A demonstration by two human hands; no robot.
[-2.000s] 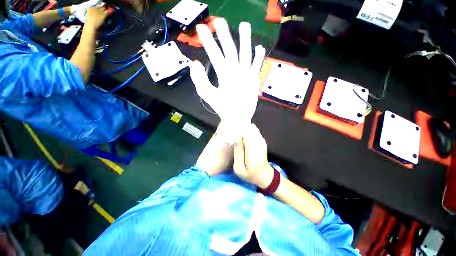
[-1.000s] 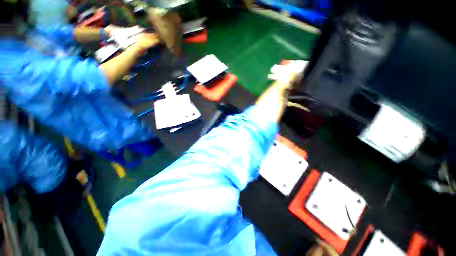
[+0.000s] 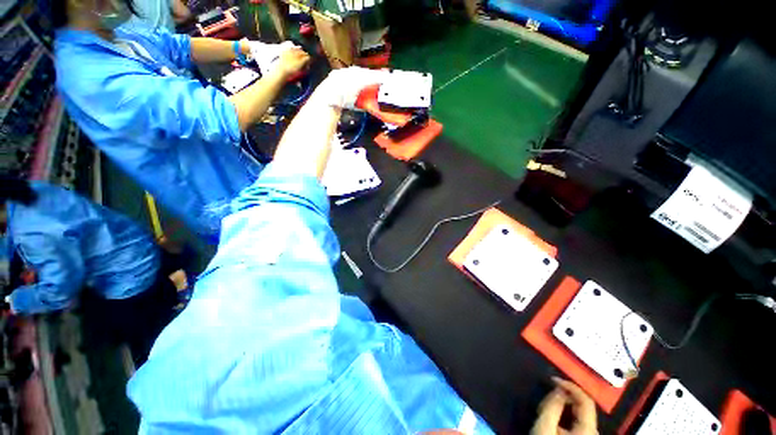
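Observation:
My left hand, in a white glove, is stretched out to the far left of the bench and grips a white square device unit with an orange-red foam pad under it. The unit is above another red pad. My right hand is bare and cut off by the bottom edge, its fingers curled beside a device unit on a red pad; I cannot tell if it holds anything. A thin cable lies across that unit. Another unit sits on its own red pad.
A black handheld scanner with a cord lies mid-bench. Another unit is left, partly behind my sleeve. A unit is at lower right. A printed label hangs below the monitor. People in blue smocks are at left.
My left hand has moved from the back of the bench to the far-left unit and taken hold of it with a pad. My right hand's fingers now show at the bottom. The view has shifted.

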